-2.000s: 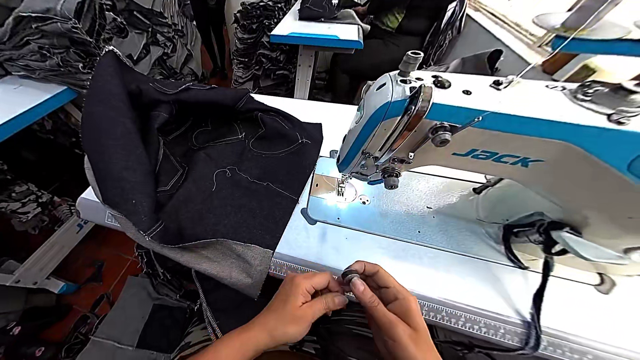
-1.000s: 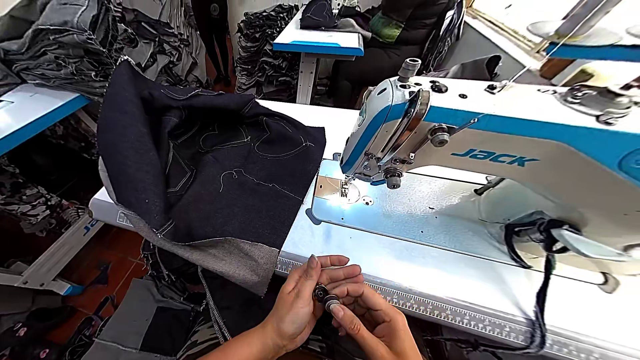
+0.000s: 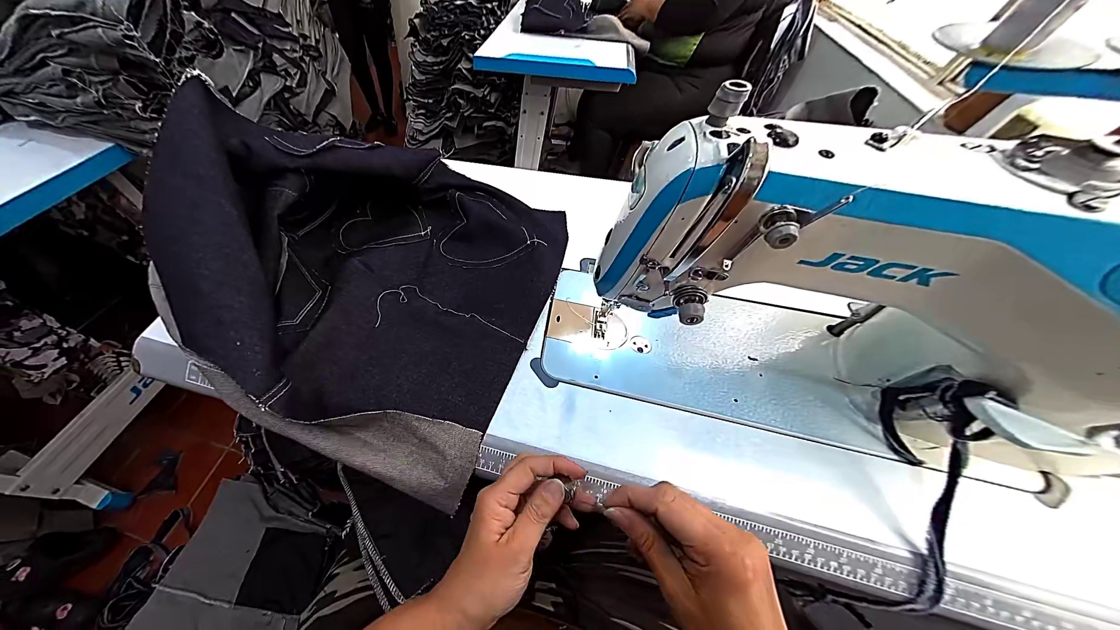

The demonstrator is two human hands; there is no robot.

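Observation:
My left hand (image 3: pixel 512 534) pinches a small round metal part (image 3: pixel 570 490), possibly a bobbin or bobbin case, just off the table's front edge. Close to its right, my right hand (image 3: pixel 691 542) has thumb and forefinger pinched at something tiny, perhaps a thread end; too small to tell. Above the hands stands a Jack sewing machine (image 3: pixel 866 236) with its lamp lit over the presser foot (image 3: pixel 602 324); no fabric lies beneath the foot. Dark denim pieces (image 3: pixel 394 332) with light stitched outlines and a loose thread lie left of the needle, draping over the table's front edge.
A measuring tape strip (image 3: pixel 787 547) runs along the table's front edge. A dark cloth strip (image 3: pixel 941 516) hangs from the machine's right part. Denim stacks (image 3: pixel 464 79) stand behind. A seated person (image 3: pixel 691 79) is at another table (image 3: pixel 560 61). Gray cloth (image 3: pixel 219 551) lies lower left.
My hands have shifted around the small metal part. A second ago both were close about it; now the left holds it and the right fingers are slightly apart from it. The denim stays on the table.

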